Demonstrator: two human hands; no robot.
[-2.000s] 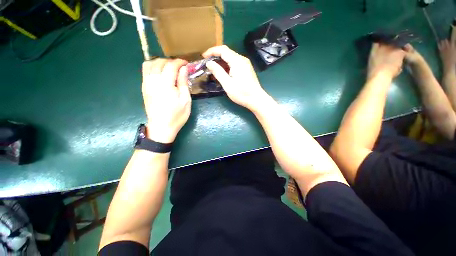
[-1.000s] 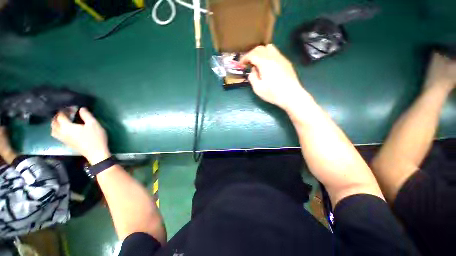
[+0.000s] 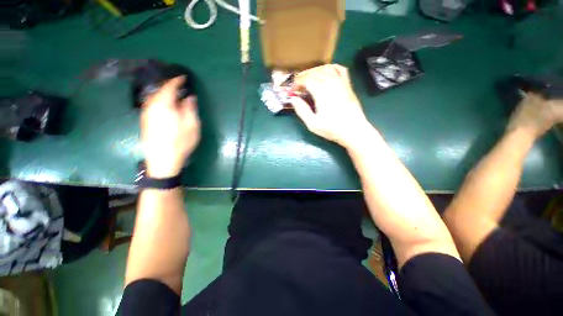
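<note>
A product box with its brown box lid [image 3: 300,34] raised stands at the centre of the bench. My right hand [image 3: 327,102] is over its front, fingers closed on a shiny bagged accessories pack [image 3: 271,97] with a bit of red; the pack bulges over the box's left side. My left hand [image 3: 170,126] is blurred, its fingers on a second black product box [image 3: 148,79] left of centre, whose dark lid lies open to the left. My palm and fingers hide part of both boxes.
An open box with silvery bags [image 3: 392,66] stands right of centre, another black box [image 3: 44,116] at far left. A pale rod [image 3: 245,31] has a black cord over the bench edge. A coworker's hand [image 3: 532,114] is at right.
My left hand left the centre box, reached to the far left, and came back rightward with a black box. My right hand stayed at the centre box with the bag.
</note>
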